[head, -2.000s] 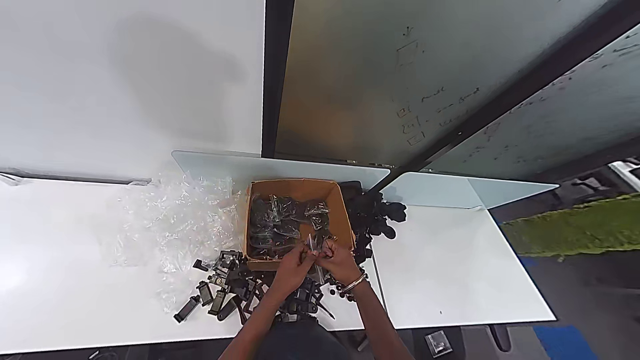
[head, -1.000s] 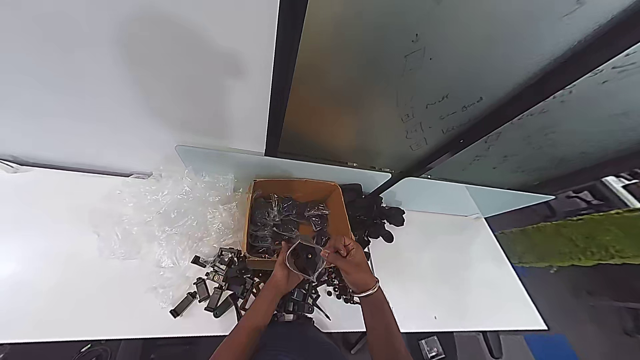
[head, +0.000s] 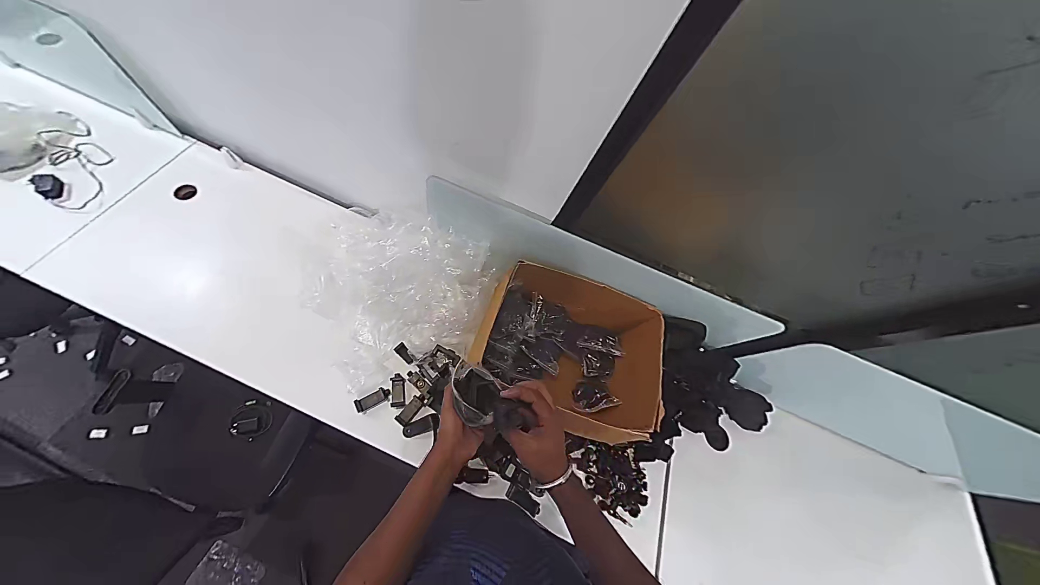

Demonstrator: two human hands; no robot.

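Observation:
My left hand (head: pixel 459 431) grips a clear plastic bag (head: pixel 470 394) with its mouth spread and dark contents inside. Just right of it, my right hand (head: pixel 538 431) has its fingers around a black part (head: pixel 515 415) at the bag's mouth; its exact kind is unclear. Both hands are over the near left edge of a cardboard box (head: pixel 650 370), which contains several clear bags of black parts (head: pixel 597 349). Beside and below my hands lie loose black clamp-like parts (head: pixel 398 390), partly hidden by my hands.
A heap of empty-looking clear plastic bags (head: pixel 398 276) is left of the box. Black parts (head: pixel 711 390) are piled at its right, and small dark pieces (head: pixel 613 479) lie in front. A glass divider (head: pixel 715 309) stands behind. A cable with a black plug (head: pixel 49 186) lies far left.
The view has swung left. My right hand now holds a black part at the bag's mouth; two seconds ago both hands were together at the box's near edge. The bag's mouth is spread wider than then.

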